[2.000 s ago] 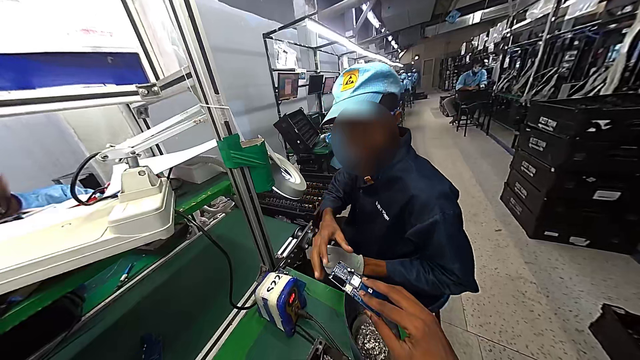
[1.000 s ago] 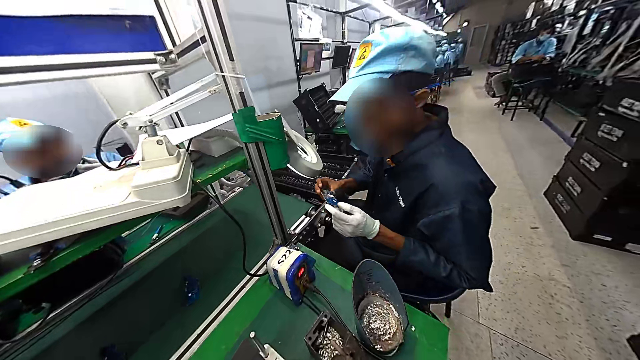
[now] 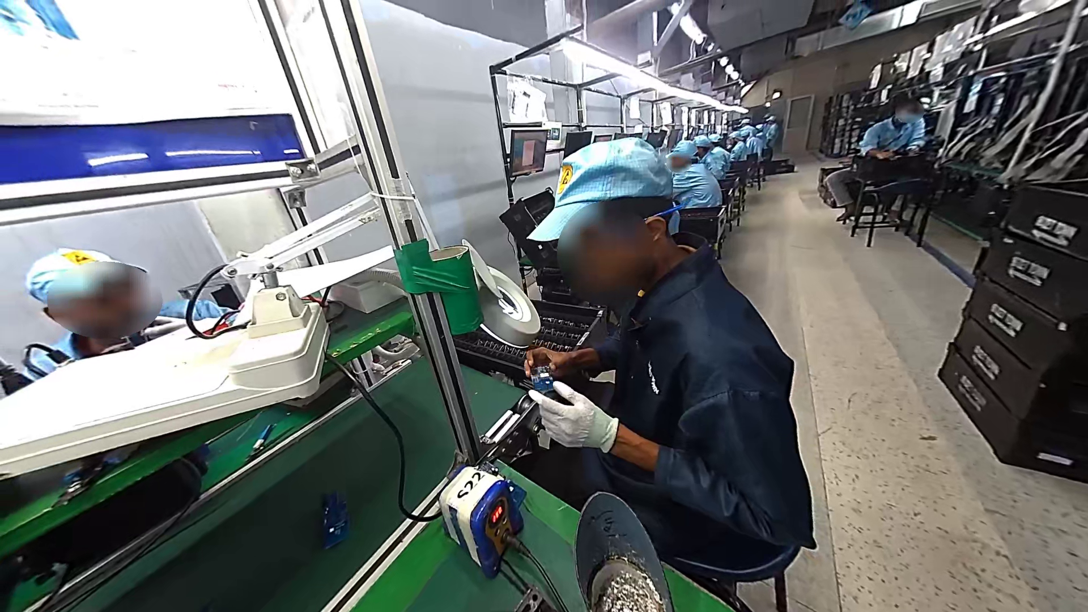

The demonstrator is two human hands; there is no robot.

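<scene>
Neither my left hand nor my right hand shows in the head view now. A co-worker in a dark jacket (image 3: 722, 365) sits across the bench corner and holds a small blue circuit board (image 3: 542, 379) between a bare hand and a white-gloved hand. On the green bench stands a blue and white soldering station (image 3: 484, 518) with a lit red display and cables. A dark rounded holder (image 3: 614, 535) with metallic tip-cleaning wool (image 3: 627, 586) is at the bottom edge. Another blue board (image 3: 335, 519) lies on the green surface at the left.
An aluminium upright (image 3: 425, 323) carries green tape and a white reel (image 3: 508, 316). A white magnifier lamp (image 3: 280, 340) reaches in from the left, where another person sits. Black crates (image 3: 1011, 340) are stacked at the right beside the aisle. More people sit farther back.
Two seconds ago a bare hand at the bottom held a blue board near the co-worker; that hand is out of view, and the co-worker holds a board. The view has shifted.
</scene>
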